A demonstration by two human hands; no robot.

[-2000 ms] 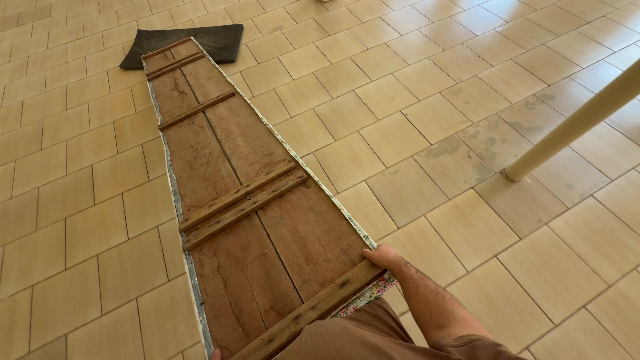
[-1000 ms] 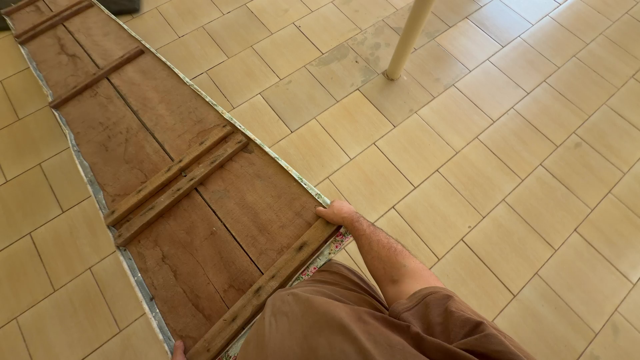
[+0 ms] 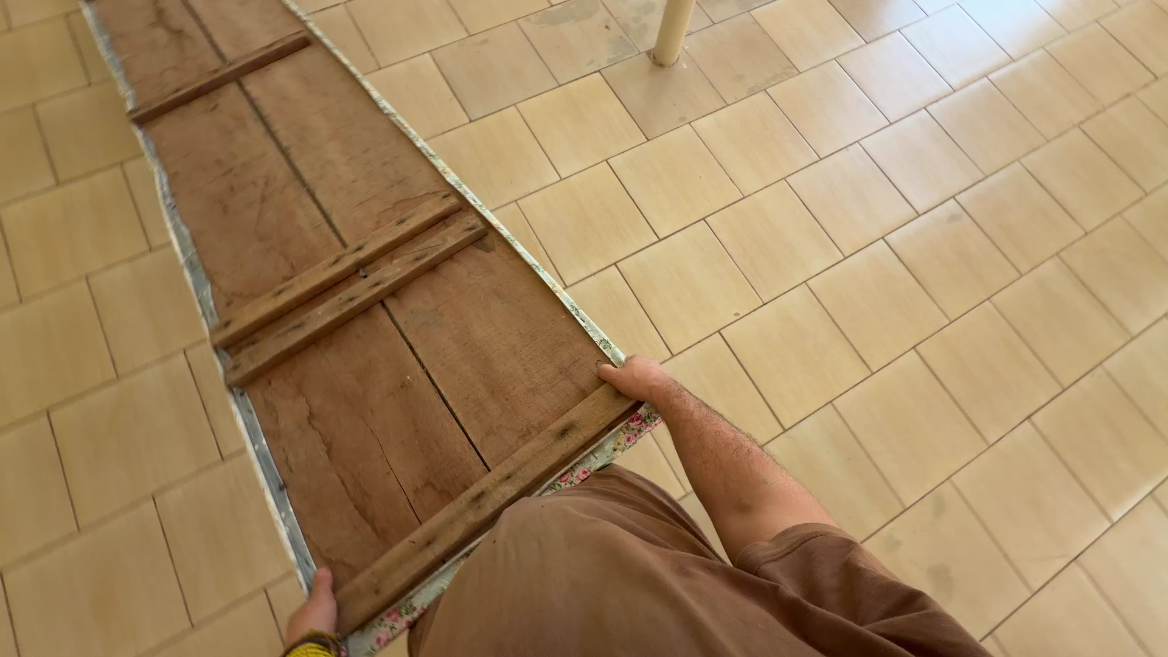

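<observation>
A long wooden board [image 3: 511,338] with cross battens [image 3: 493,502] stretches from my body toward the upper left. Floral fabric [image 3: 639,427] wraps its edges and shows along the near end. My right hand [image 3: 634,379] grips the near right corner, thumb on the upper face and the other fingers hidden beneath. At the near left corner, my left hand [image 3: 315,613] holds the edge beside the end batten, only partly in view, with a yellow band at the wrist. The board's far end lies outside the view.
Beige floor tiles [image 3: 776,365] spread around the board on both sides. A cream-coloured pole [image 3: 673,32] stands on the floor at the upper middle, to the right of the board. Some tiles near its base bear grey stains.
The view has swung, so the board's far end and the dark mat seen under it earlier are out of frame. Both hands keep their hold on the near corners.
</observation>
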